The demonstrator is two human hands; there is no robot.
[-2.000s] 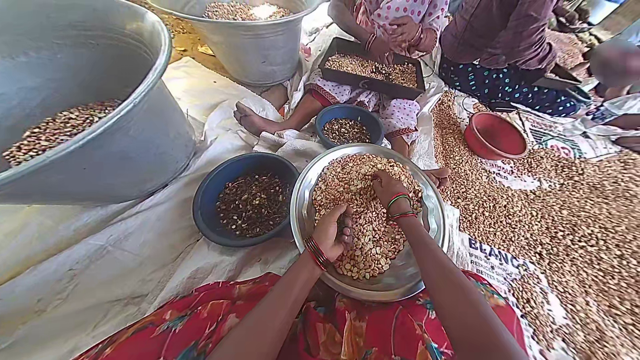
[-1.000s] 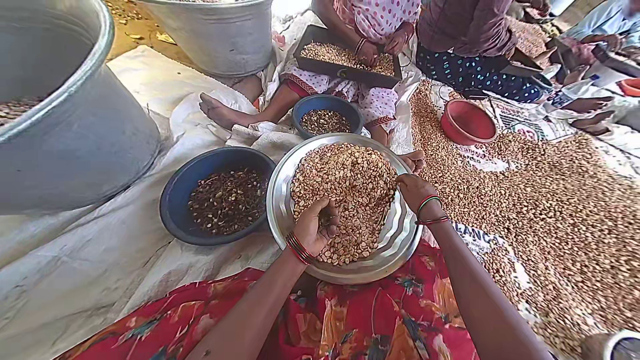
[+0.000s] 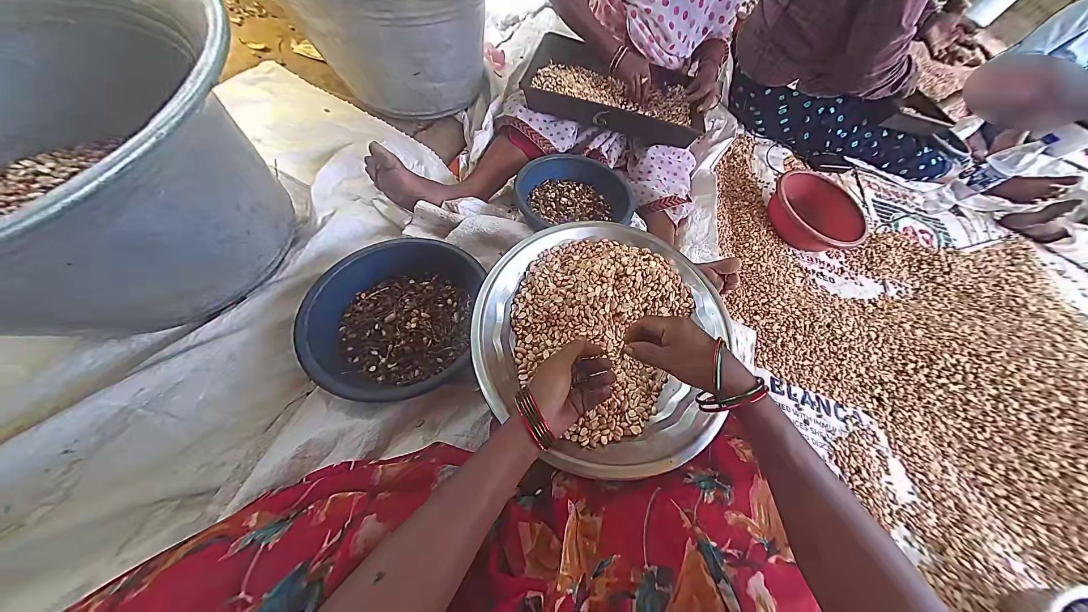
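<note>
A round steel plate (image 3: 697, 425) rests on my lap over red floral cloth, heaped with pale brown kernels or seeds (image 3: 603, 297). My left hand (image 3: 576, 387) is over the lower left of the heap, palm partly turned up and fingers curled; whether it holds any pieces is not clear. Over the right middle of the heap, my right hand (image 3: 671, 347) has its thumb and fingertips together, and what may be between them is too small to tell. A blue basin (image 3: 319, 327) with darker pieces and debris stands just left of the plate.
Beyond the plate is a smaller blue bowl (image 3: 529, 170). A co-worker sits there with a black tray (image 3: 612, 119) of kernels. Large metal tubs (image 3: 153, 229) stand at left and top. A red bowl (image 3: 818, 212) and a wide spread of kernels (image 3: 952, 357) lie right, near another person.
My right hand has moved from the plate's right rim, where it was a second ago, back over the heap. My left hand stays over the lower left of the heap.
</note>
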